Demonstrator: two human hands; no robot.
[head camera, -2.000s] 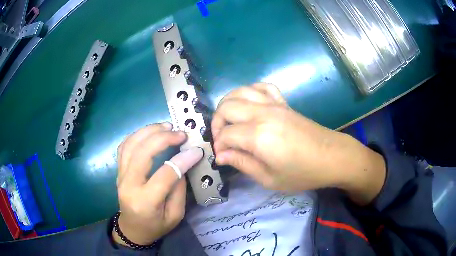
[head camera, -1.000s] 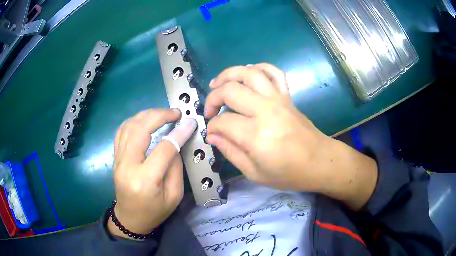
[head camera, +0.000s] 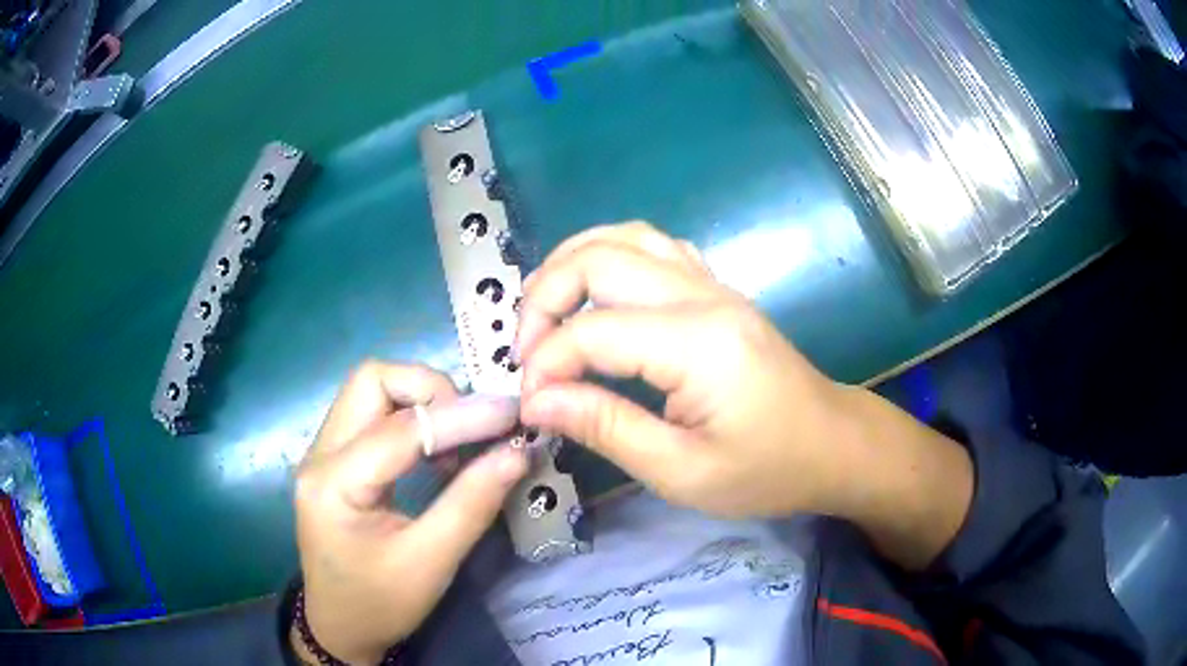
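Observation:
A grey multi-hole metal bar (head camera: 478, 260) lies lengthwise in front of me, its near end over a white printed cloth. Round black-ringed holes with bright tips run along it; its right edge is scalloped. My left hand (head camera: 391, 488) is over the lower half, its whitish-wrapped finger across the bar and its thumb beside a hole. My right hand (head camera: 677, 371) is at the bar's right edge, its bent fingertips meeting the wrapped fingertip. Anything pinched between the fingertips is hidden. The fingers cover part of the bar.
A second bar (head camera: 215, 293) lies at left on the green bench (head camera: 352, 234). A clear plastic tray (head camera: 937, 130) is at upper right. A blue bin (head camera: 72, 520) and a red bin (head camera: 22, 559) sit at lower left. Blue tape (head camera: 560, 65) marks the bench.
The bench and bars appear slightly lower in view. My left wrapped finger has moved down the bar from its middle and its thumb now shows. My right fingertips now meet that finger.

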